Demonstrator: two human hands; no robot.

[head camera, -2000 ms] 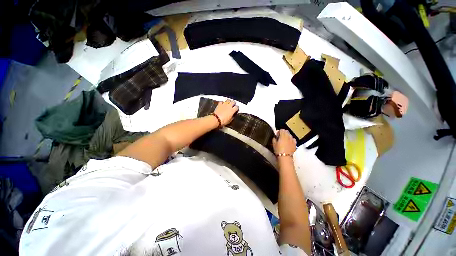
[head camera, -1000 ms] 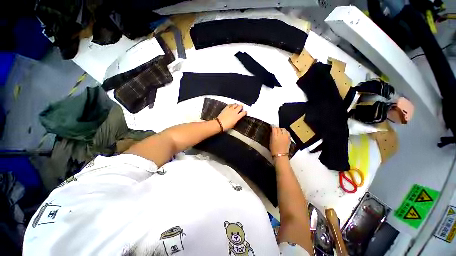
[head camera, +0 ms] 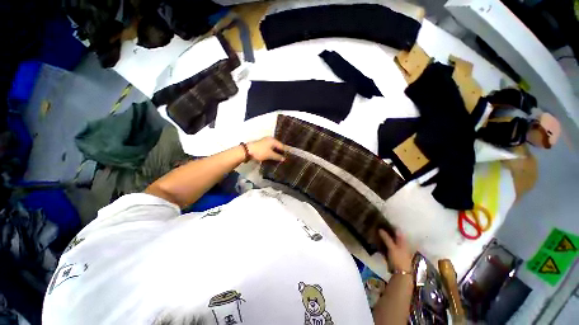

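Note:
A curved brown plaid piece (head camera: 336,152) lies flat on the white table beyond a pale strip. A second curved plaid piece (head camera: 327,192) lies nearer my body, plaid side up, along the table's near edge. My left hand (head camera: 266,150) is at the left end of the nearer piece, its fingertips on the cloth. My right hand (head camera: 395,246) is at that piece's right end, with thumb and finger at its corner. Whether the fingers pinch the cloth or only press it is hard to tell, most clearly so at the left.
A silver iron (head camera: 430,295) with a wooden handle stands near my right forearm, beside a metal tray (head camera: 487,270). Red-orange scissors (head camera: 474,223) lie at right. Black pieces (head camera: 447,136) overlap brown card. Smaller plaid pieces (head camera: 202,100) lie at left, a wide black piece (head camera: 301,98) in the centre.
The nearer piece showed its black side before and now shows plaid. My hands have moved apart and toward my body, from the farther piece to the nearer one's ends. The view has shifted.

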